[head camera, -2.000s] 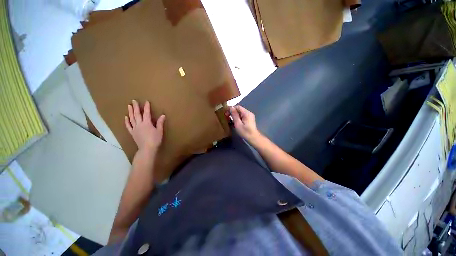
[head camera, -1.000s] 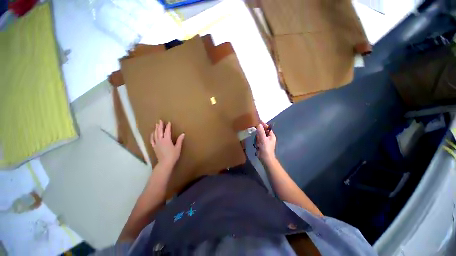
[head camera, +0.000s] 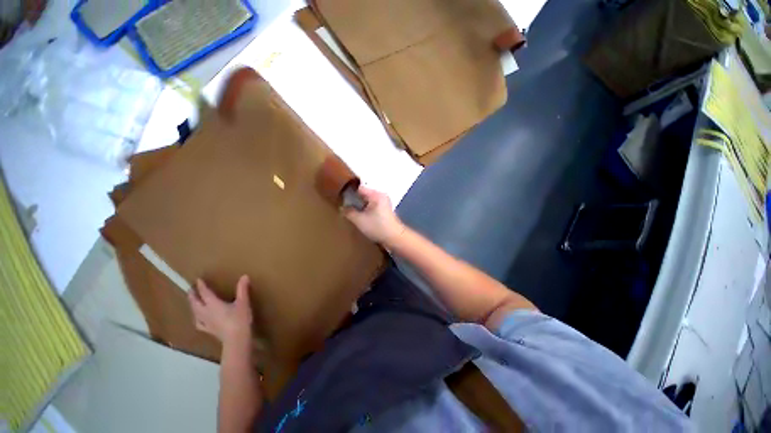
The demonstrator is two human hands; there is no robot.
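A large tan-brown leather panel (head camera: 220,220) lies on a stack in front of me, turned at a slant. It has a tiny pale-gold rectangle (head camera: 278,182) near its middle. A redder-brown tab (head camera: 335,178) curls up at its right edge. My right hand (head camera: 373,213) is at that edge, its fingers closed on the panel edge beside the tab, by a small greyish piece. I cannot make out snips in it. My left hand (head camera: 221,311) lies on the panel's lower left part, thumb and fingers apart. Another redder-brown tab at the far edge is blurred.
Another brown stack (head camera: 431,76) lies at the far right of the white table. Blue-rimmed trays (head camera: 193,34) and clear plastic bags (head camera: 93,101) are at the far left. Yellow ribbed strips (head camera: 34,313) lie at the left. Grey floor (head camera: 482,178) and another bench (head camera: 676,313) are at the right.
The top panel has turned counter-clockwise and its tabs have lifted. My right hand has gone from holding dark snips beside the edge to gripping the edge. My left hand is lower on the panel.
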